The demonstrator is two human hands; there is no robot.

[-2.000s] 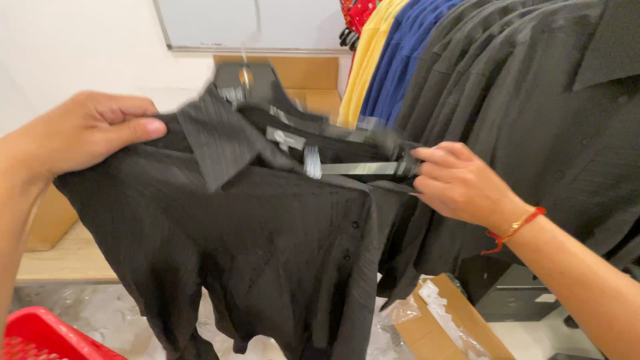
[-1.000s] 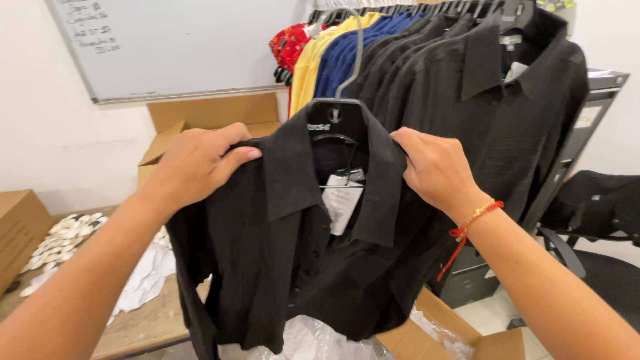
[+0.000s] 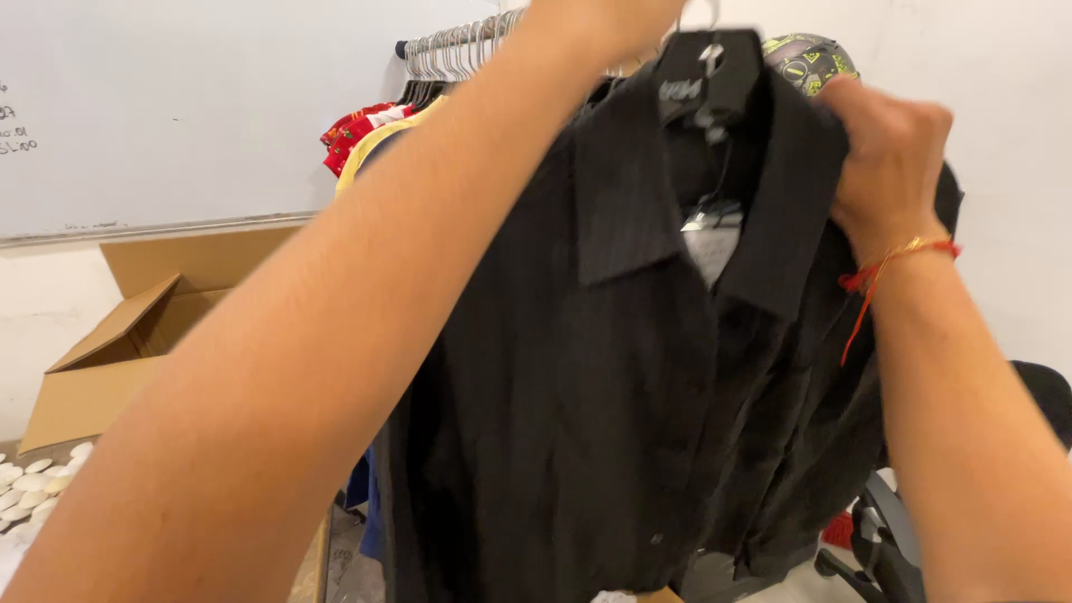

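A black long-sleeved collared shirt (image 3: 569,377) hangs from a black hanger (image 3: 712,79) with a metal hook, in the middle of the view. A white paper tag (image 3: 712,247) dangles inside its neck opening. My left hand (image 3: 615,25) is raised at the top edge, close to the hanger's hook; its fingers are cut off by the frame, so its grip cannot be made out. My right hand (image 3: 888,159), blurred and wearing a red and gold bracelet, is curled at the shirt's shoulder on the right, holding the cloth.
Behind the shirt stands a clothes rail (image 3: 456,38) with metal hangers and red and yellow garments (image 3: 360,138). A patterned helmet (image 3: 808,60) is at the back right. An open cardboard box (image 3: 92,394) and white oval pieces (image 3: 33,486) lie at left, below a whiteboard (image 3: 167,109). A black chair (image 3: 879,528) stands lower right.
My left hand has gone from the shirt's left shoulder up toward the hanger hook. The hanging shirt is now up against the rail's garments. The view has swung noticeably.
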